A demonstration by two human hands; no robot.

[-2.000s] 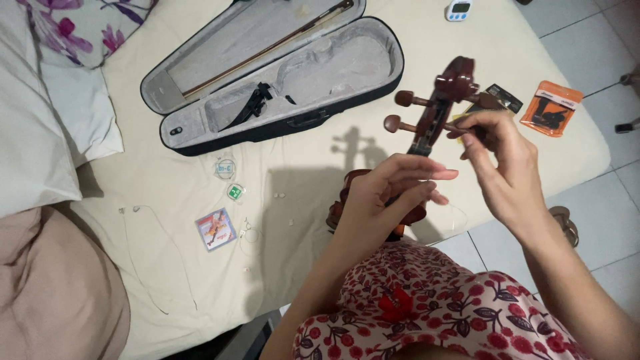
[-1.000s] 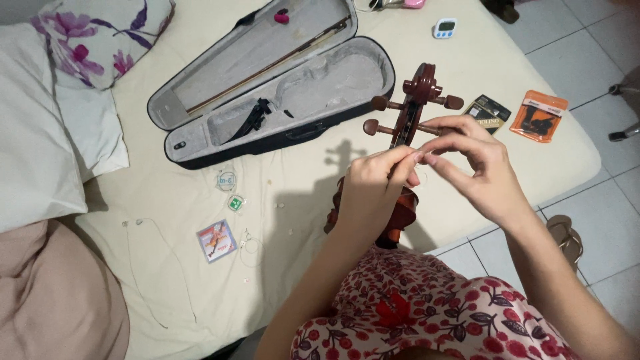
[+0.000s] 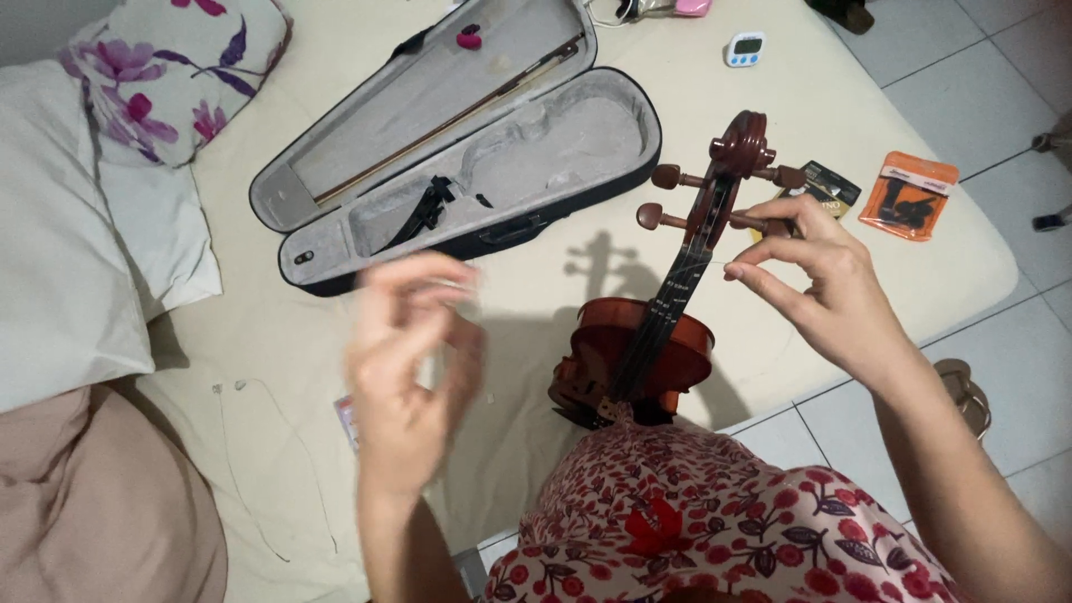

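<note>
A reddish-brown violin (image 3: 643, 335) stands tilted with its scroll (image 3: 742, 134) up and its lower end against my patterned clothing. White markings run along its black fingerboard (image 3: 666, 310). My right hand (image 3: 825, 280) is beside the pegbox, pinching a thin violin string (image 3: 708, 265) between thumb and index finger, near a wooden tuning peg (image 3: 766, 224). Two other pegs (image 3: 662, 216) point left. My left hand (image 3: 414, 352), blurred, is raised over the bed, away from the violin, its fingers curled apart; nothing shows in it.
An open violin case (image 3: 553, 159) with a bow (image 3: 452, 121) lies on the bed. Beyond the violin are a dark packet (image 3: 825, 188), an orange packet (image 3: 909, 197) and a small digital timer (image 3: 744, 50). Loose strings (image 3: 314, 461) lie at left, near bedding (image 3: 100, 502). Sandals (image 3: 963, 394) rest on the tiles.
My left hand has left the violin neck and moved left over the bed. My right hand has stayed beside the pegbox. The fingerboard, covered by my hands before, now shows.
</note>
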